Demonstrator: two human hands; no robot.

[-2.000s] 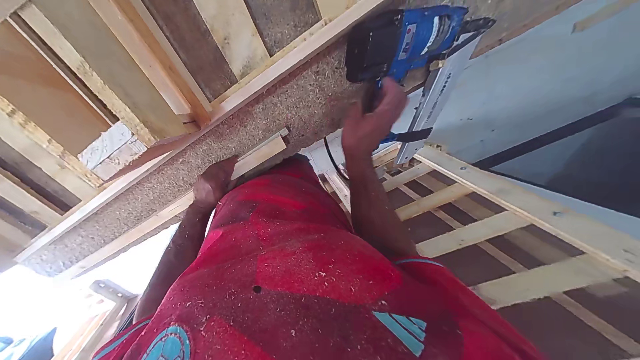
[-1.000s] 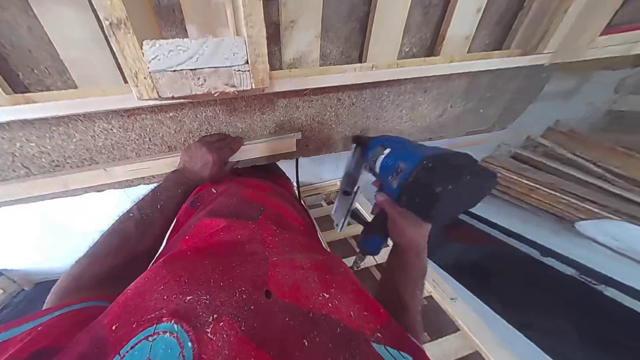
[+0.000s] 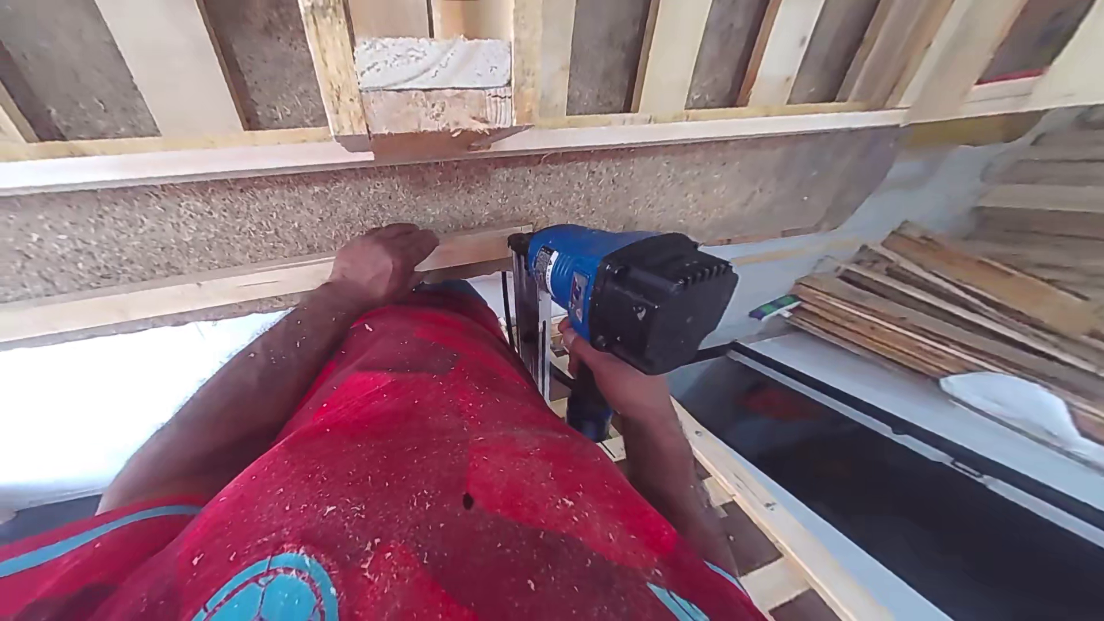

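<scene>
My left hand [image 3: 384, 260] grips a long wooden strip [image 3: 216, 286] that lies along the near edge of a chipboard surface [image 3: 259, 216]. A blue and black power nailer [image 3: 634, 289] is in my right hand [image 3: 617, 371], the fingers wrapped round its handle. The tool's nose is at the right end of the strip, a short way right of my left hand; whether it touches the wood cannot be told. Its straight metal magazine [image 3: 530, 332] points down toward my body, and a dark hose or cord hangs beside it.
Slatted wooden frames [image 3: 621, 125] run behind the chipboard, with a white-faced wood block [image 3: 435, 65] at their edge. Loose boards [image 3: 931, 319] are stacked at right, near a dark panel [image 3: 845, 457] with a black rail. Another slatted frame [image 3: 759, 517] stands low beside my right arm.
The nailer in my right hand has come left to the strip's end; two seconds ago it was held out at the upper right. My left hand stays on the strip. The view has turned.
</scene>
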